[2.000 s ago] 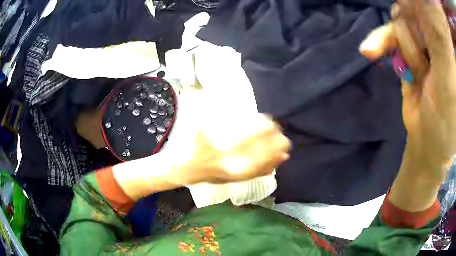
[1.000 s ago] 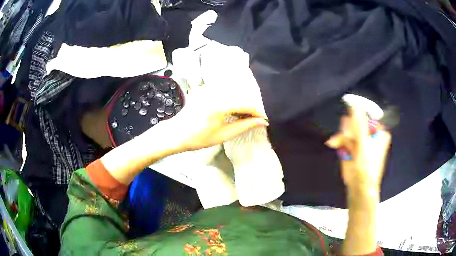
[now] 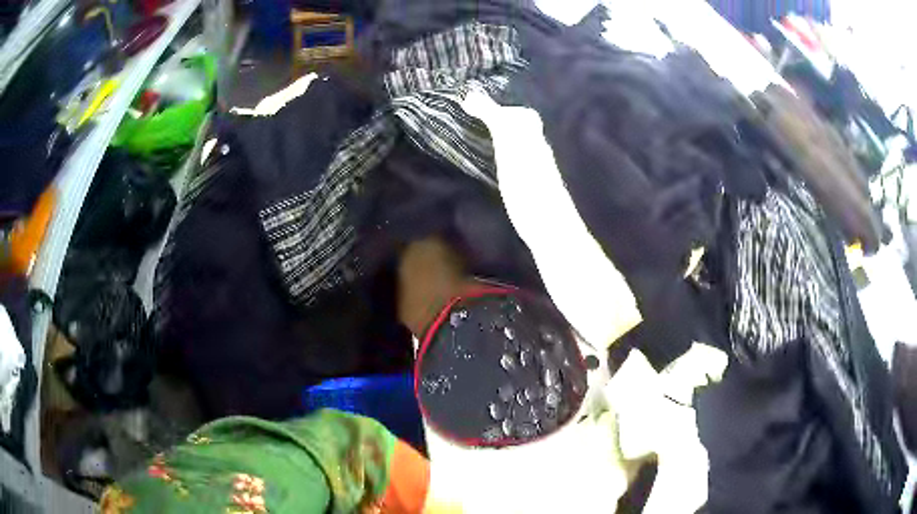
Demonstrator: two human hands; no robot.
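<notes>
The round button tray (image 3: pixel 442 423) lies at the lower centre, black inside with a red rim and many loose buttons (image 3: pixel 506 359) on it. Cream-white cloth (image 3: pixel 658 414) lies right of and below the tray, overexposed and cut off by the bottom edge. My left arm shows only as a green floral sleeve with an orange-red cuff at the bottom, left of the tray. No left hand can be made out; beside the cuff all is glaring white. My right hand is out of the picture. No needle or thread can be seen.
A white strip (image 3: pixel 552 217) runs diagonally above the tray over dark garments (image 3: pixel 644 131). Black-and-white patterned cloth (image 3: pixel 314 234) lies left of it, more (image 3: pixel 784 271) at right. A blue object (image 3: pixel 367 396) is by the sleeve. Green and black bags are beyond a pale bar (image 3: pixel 96 166) at far left.
The view has swung left and turned, so the tray and white strip appear lower and further right. Both hands, visible before, have left the picture or cannot be made out.
</notes>
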